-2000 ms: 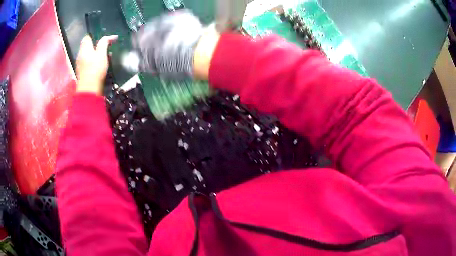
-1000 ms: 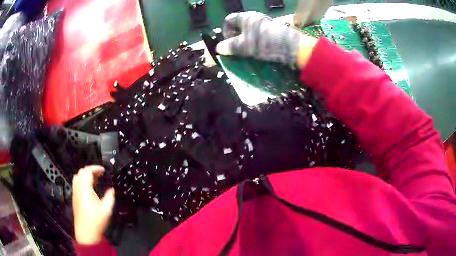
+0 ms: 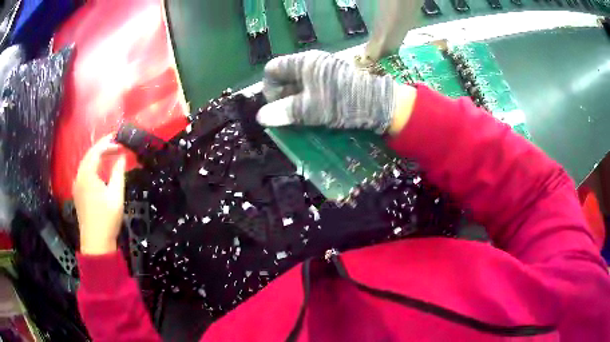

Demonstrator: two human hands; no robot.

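Observation:
My left hand [image 3: 100, 194] is bare and holds a black plastic shell [image 3: 139, 141] by its end, over the edge of the shell heap. My right hand [image 3: 328, 90] wears a grey-white striped knitted glove and grips a green board panel [image 3: 334, 160], its palm covering the panel's upper part. The panel lies tilted over the pile of black shells [image 3: 221, 200], which is speckled with small white and silver pieces. The fingertips of my right hand are curled, and what lies beneath them is hidden.
Part-assembled units [image 3: 301, 23] stand in a row on the green conveyor belt [image 3: 207, 47]. A metal post [image 3: 389, 27] rises by the pale rail [image 3: 535, 23]. Stacked board panels [image 3: 485, 80] lie right, a red sheet [image 3: 120, 67] left, and a shiny plastic bag [image 3: 30, 127] far left.
My left hand has moved up from the lower left of the heap and now has a shell in it. My right hand is slightly lower and further left, still with the panel. More belt units show.

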